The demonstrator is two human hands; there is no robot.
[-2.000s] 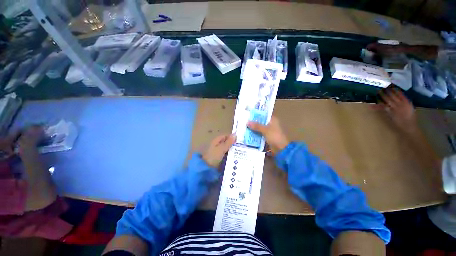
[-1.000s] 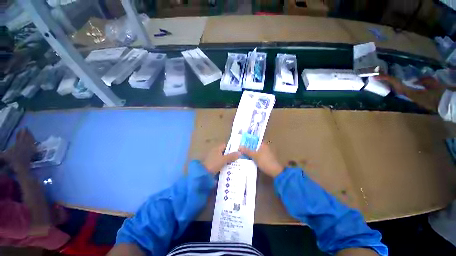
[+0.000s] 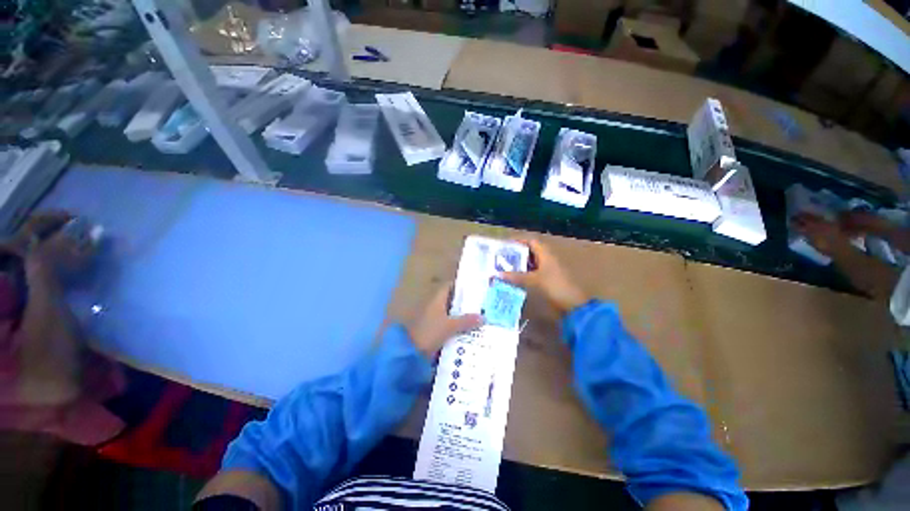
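Observation:
A long white printed retail box (image 3: 464, 409) reaches from my body up over the front of the bench. A clear plastic tray (image 3: 482, 261) sticks out of its far end, with the rest of the tray hidden. A light-blue insert (image 3: 506, 303) lies in the tray near the box opening. My left hand (image 3: 435, 317) grips the left side where box and tray meet, thumb on top. My right hand (image 3: 547, 273) holds the tray's right side near its far end, fingers partly hidden beneath.
A blue mat (image 3: 269, 279) lies left on the cardboard-covered bench (image 3: 619, 369). Behind, the green conveyor (image 3: 419, 184) carries several filled trays and white boxes (image 3: 659, 193). A white metal upright (image 3: 205, 95) stands back left. Co-workers' hands show at left (image 3: 45, 240) and right (image 3: 833, 240).
The tray has slid toward me into the box, so less of it sticks out. My right hand has moved toward the tray's far end. The camera view has tilted.

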